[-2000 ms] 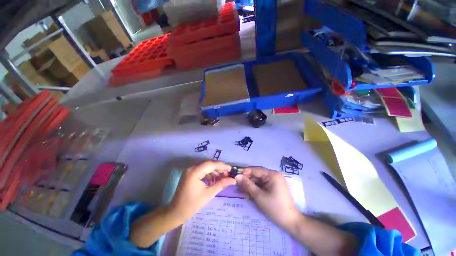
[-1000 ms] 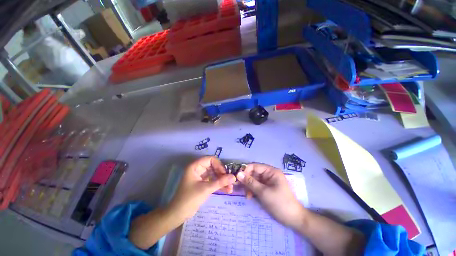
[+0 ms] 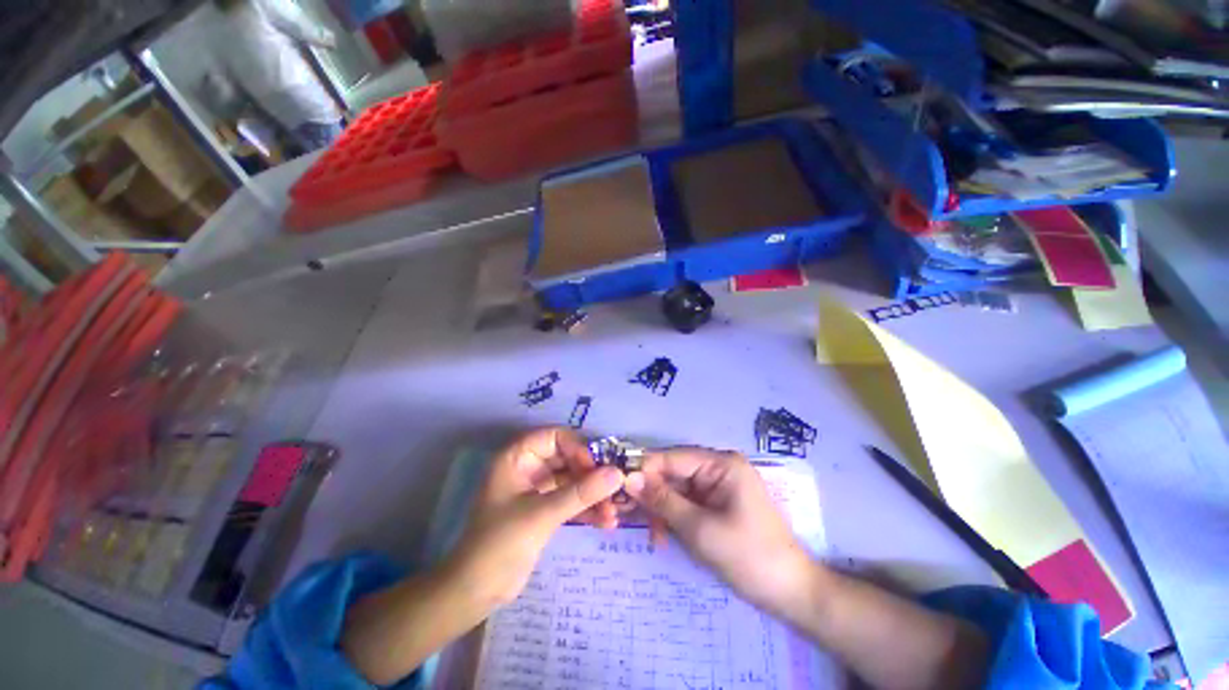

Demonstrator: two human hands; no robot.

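My left hand (image 3: 532,510) and my right hand (image 3: 714,512) meet above the top of the record form pad (image 3: 620,613). Between their fingertips they hold small dark frame parts (image 3: 609,453); how many is hard to tell. Beyond the hands, loose dark frame parts lie on the bench: a small pile (image 3: 656,375), a few at its left (image 3: 539,388), a single one (image 3: 580,410), and a larger pile (image 3: 783,431) right of my right hand.
A black pen (image 3: 950,519) lies beside the yellow paper strip (image 3: 943,431). A second pad (image 3: 1146,472) is far right. A black round object (image 3: 687,306) stands before the blue divided bin (image 3: 674,263). Red trays (image 3: 539,101) are at the rear. A person (image 3: 276,68) stands at rear left.
The hands stay together over the pad; the held parts have shifted in the fingertips and show more than at first. The person in the background has moved right.
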